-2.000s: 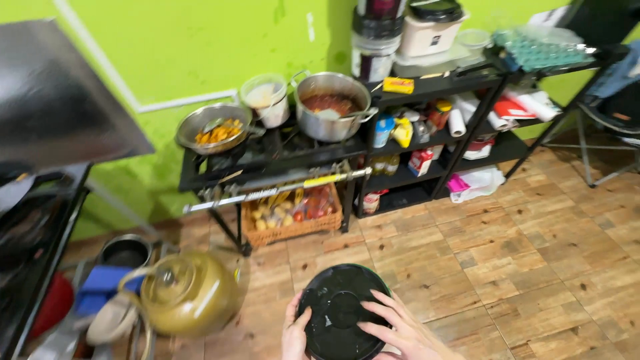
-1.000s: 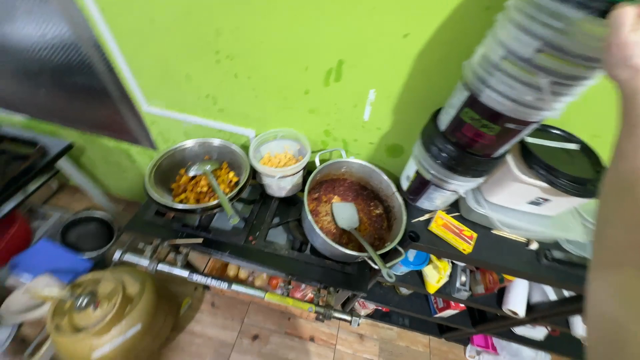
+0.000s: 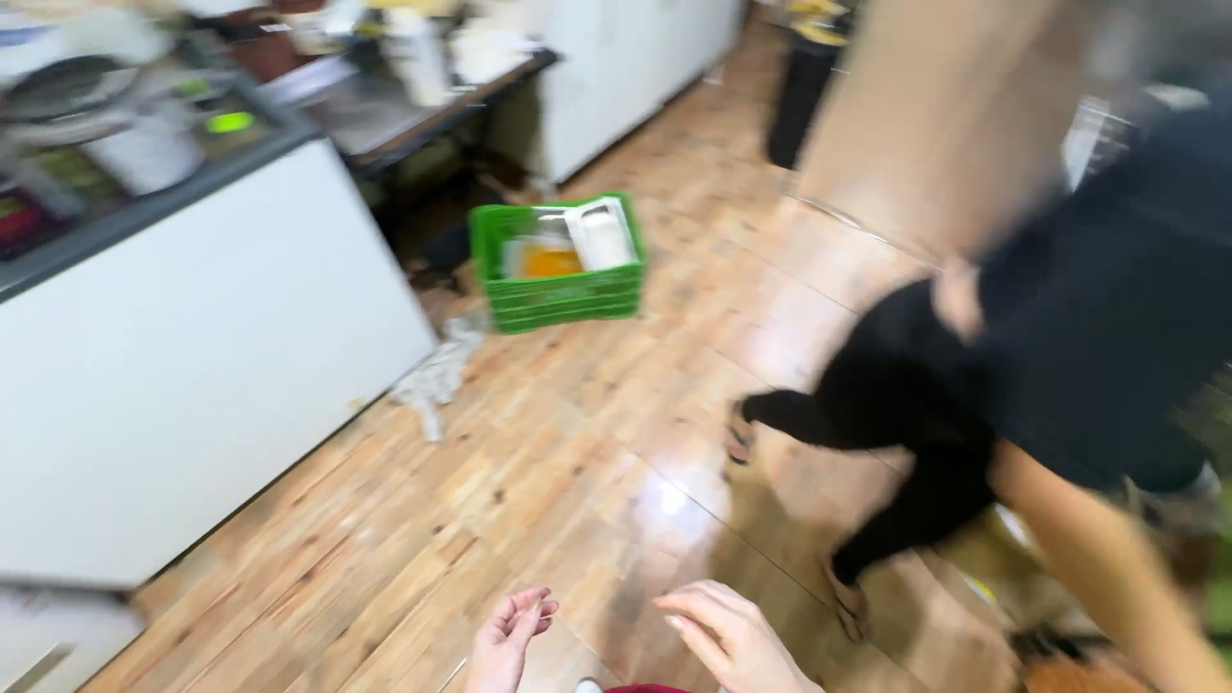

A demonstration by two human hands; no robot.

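Note:
My left hand (image 3: 515,630) is low in the view, fingers loosely curled, with nothing seen in it. To its right, my right hand (image 3: 722,626) is held palm inward with bent fingers and also looks empty. The two hands are apart, over the wood-look floor (image 3: 539,481), and touch no object. Farther ahead on the floor stands a green plastic crate (image 3: 563,296) with white containers (image 3: 604,236) and something orange (image 3: 551,260) inside.
A person (image 3: 1088,289) in dark clothes and sandals stands close on the right, one arm reaching down. At left is a white-panelled counter (image 3: 192,356) with pots and containers. A grey rag (image 3: 443,375) lies by its corner. Beyond are a work table (image 3: 404,125) and a black bin (image 3: 807,96).
The view has swung from the stove and shelves to another part of the kitchen. The black lid-like round thing held two seconds ago is no longer in my hands. A person now shows at right.

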